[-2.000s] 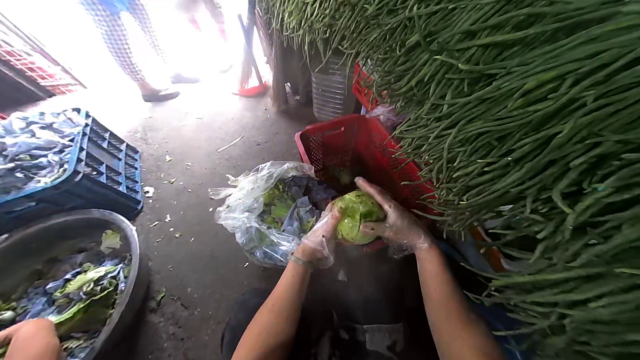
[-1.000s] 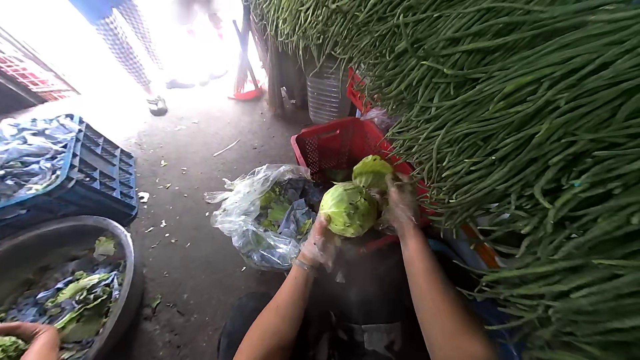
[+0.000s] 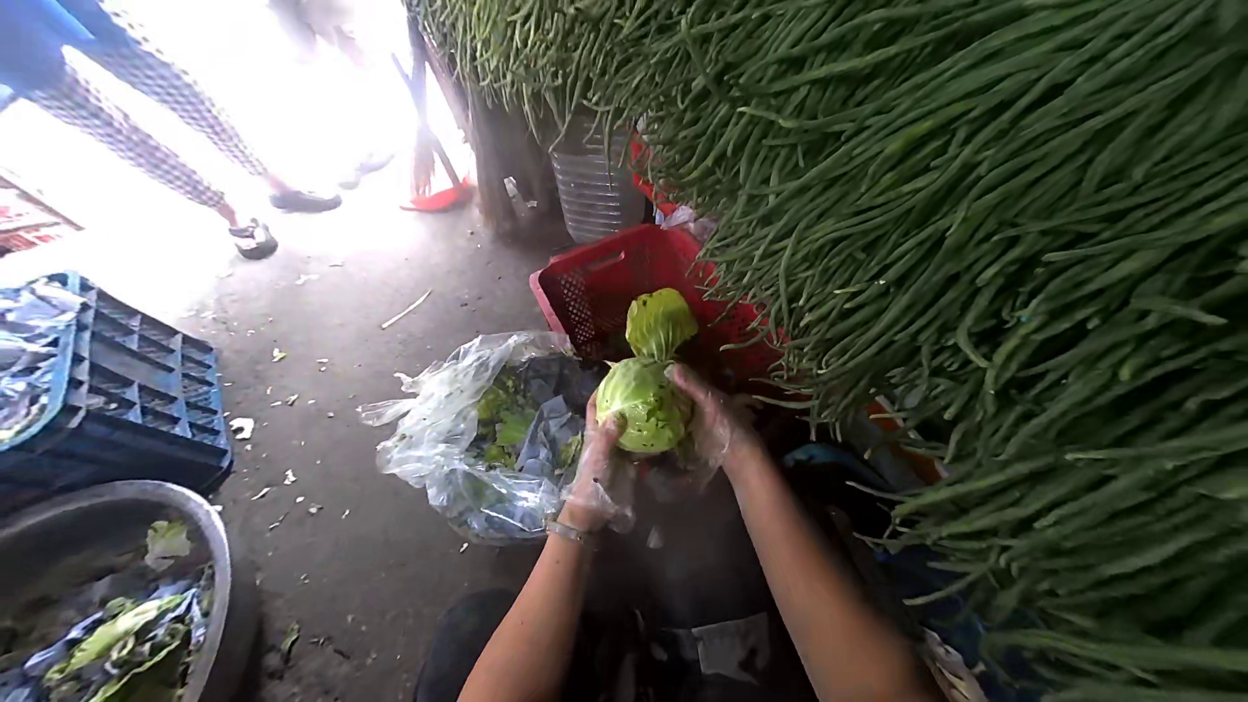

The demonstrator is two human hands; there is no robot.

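Note:
A round, pale green head of lettuce or cabbage is held between my two hands, over the near side of a red plastic crate. My left hand, in a clear plastic glove, grips its left side, with a bracelet at the wrist. On its right side rests my right hand, also in a clear glove. One leaf stands up from the top of the head, partly peeled away and touching it. Left of my hands, an open clear plastic bag holds leaves and crumpled wrapping.
Green long beans are heaped high on the right. At left are a blue crate of wrapping and a round tub of leaves. Behind the red crate stands a clear ribbed container. A person's legs show at upper left.
The separate-looking leaf by my right hand now stands above the head, and my right hand has come back against the head's side. The other person's hand at lower left is out of view.

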